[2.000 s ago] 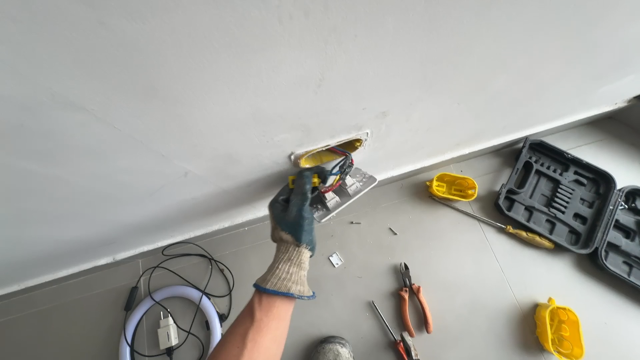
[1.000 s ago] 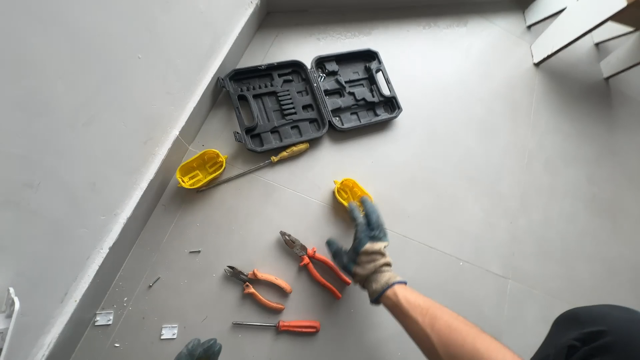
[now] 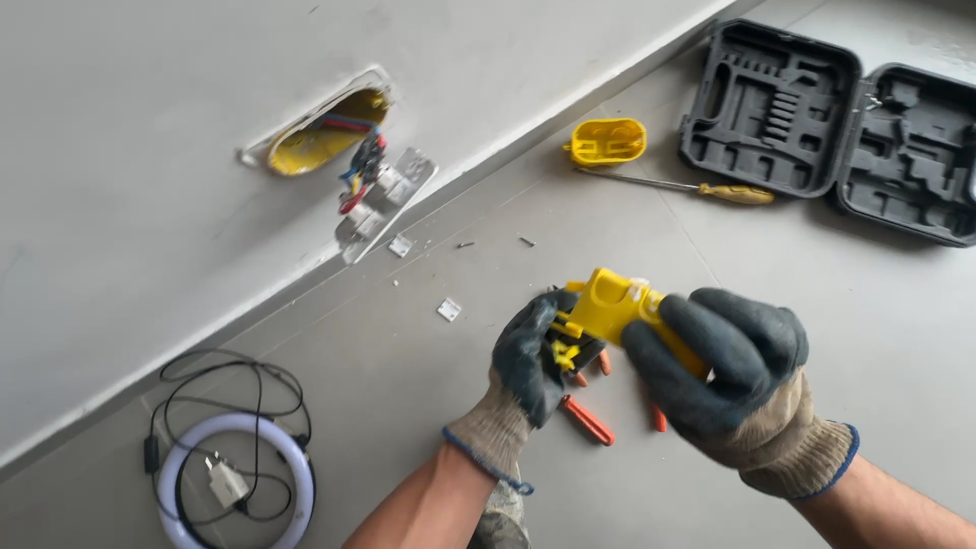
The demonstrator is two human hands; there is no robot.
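Note:
My gloved right hand grips a yellow plastic electrical box above the floor. Beside it, my gloved left hand is curled around small yellow plastic pieces, partly hidden by the fingers. At the upper left, a yellow box sits in an oval hole in the wall. From it, coloured wires run to a socket plate hanging face down against the wall's foot. Orange-handled tools lie partly hidden under my hands; one orange handle shows below the left.
A second yellow box lies on the floor near a yellow-handled screwdriver and an open black tool case. White clips and screws are scattered nearby. A ring light with cable and white charger lies lower left.
The yellow box that lay on the floor by my right hand is now lifted in that hand. My left hand has come up beside it, holding small yellow pieces. The view has swung back towards the wall.

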